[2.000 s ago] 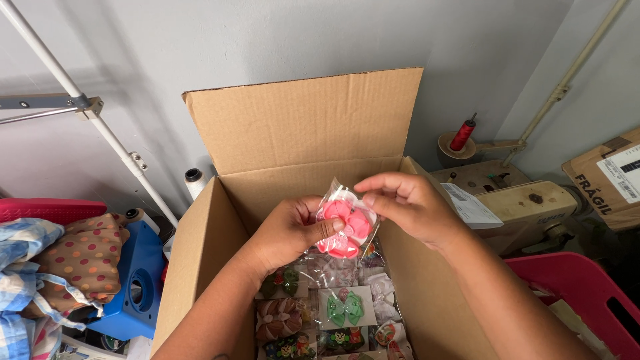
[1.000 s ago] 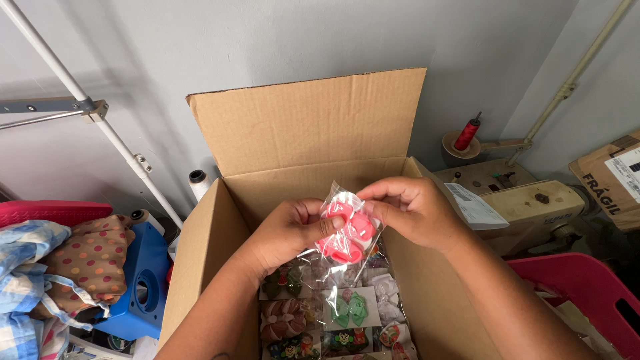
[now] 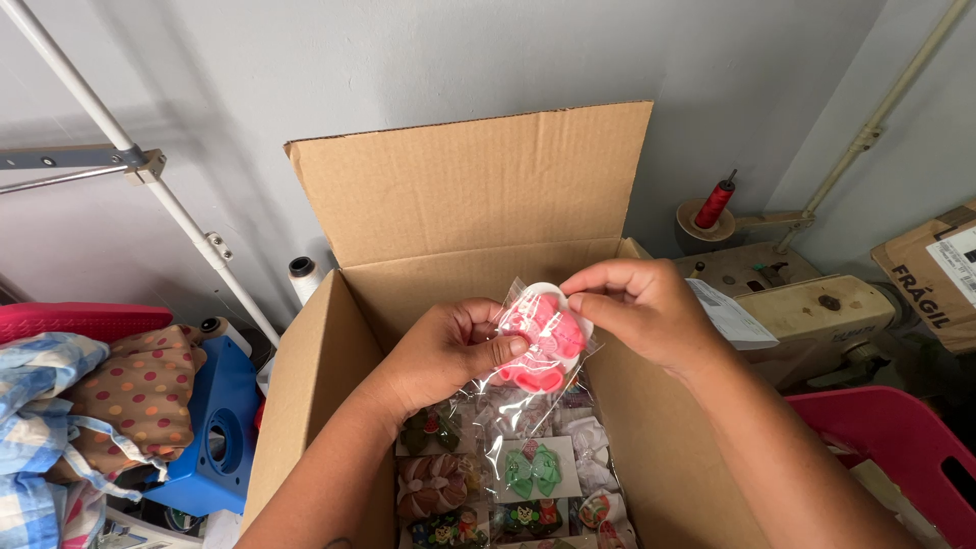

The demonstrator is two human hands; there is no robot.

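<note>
My left hand grips a clear plastic packet holding pink ribbon bows on a white card, its thumb across the front. My right hand pinches the packet's upper right edge between thumb and index finger. Both hands are over an open cardboard box, whose back flap stands up. Inside, below the packet, lie packaged bows on cards: a green bow, a brown and pink bow and a white bow, among several others. The packet and hands hide part of the contents.
A sewing machine and a red thread spool stand at right, near a pink basket and another cardboard box. At left are polka-dot fabric, a blue plastic part and a white pole.
Both hands keep hold of the packet over the box. Its angle has shifted, with more of the white card's top showing now.
</note>
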